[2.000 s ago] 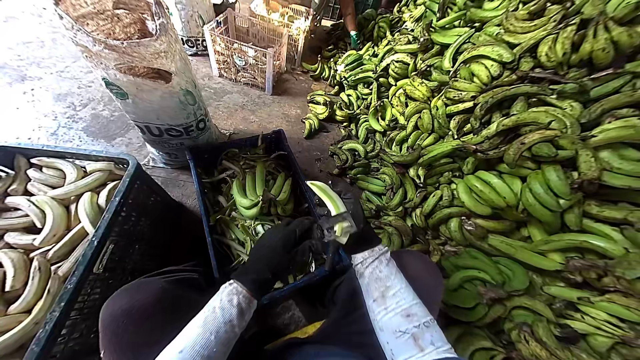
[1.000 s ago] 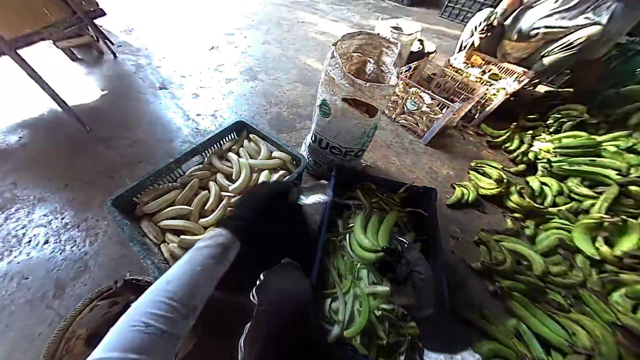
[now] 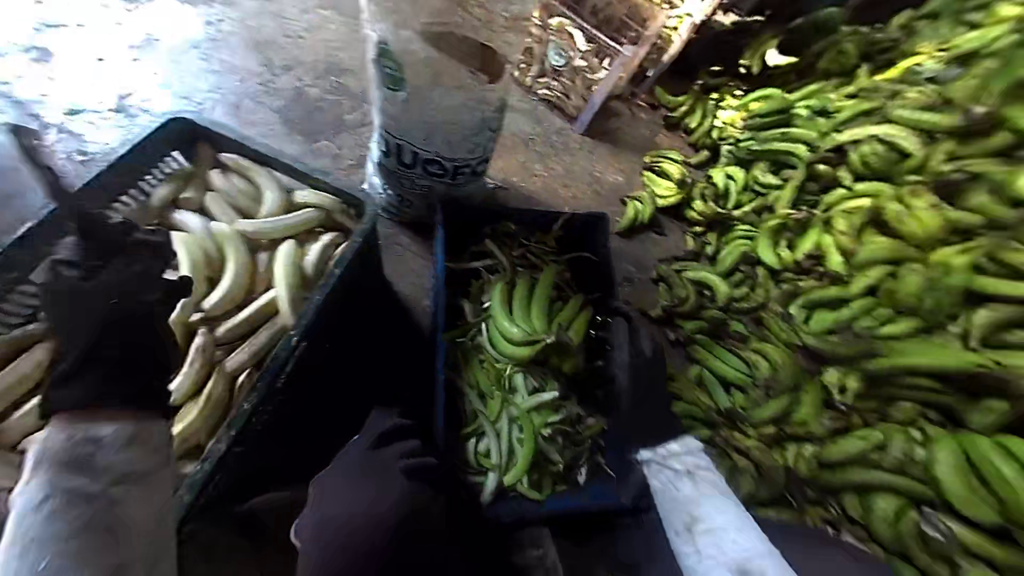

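Observation:
My left hand (image 3: 112, 312), in a black glove, is over the dark plastic crate (image 3: 320, 320) of peeled green bananas or plantains (image 3: 232, 268). A narrow dark blade-like tool (image 3: 38, 164) sticks up from its fist, blurred. My right hand (image 3: 644, 372), also in a dark glove, is at the right wall of the blue plastic crate (image 3: 439, 320); its fingers are lost in shadow. In that crate a bunch of unpeeled green fruit (image 3: 524, 312) lies on peel strips (image 3: 512, 432).
A large white sack (image 3: 436, 112) with printing stands behind the crates. Farther back is a slatted crate (image 3: 612, 72) with pale scraps. A big heap of green bananas or plantains (image 3: 848, 264) covers the floor on the right. My knee (image 3: 368, 496) is between the two crates.
Two seconds ago both hands were together over the blue crate with a partly peeled fruit. My left hand has since moved left, over the peeled fruit; the right is at the blue crate's side.

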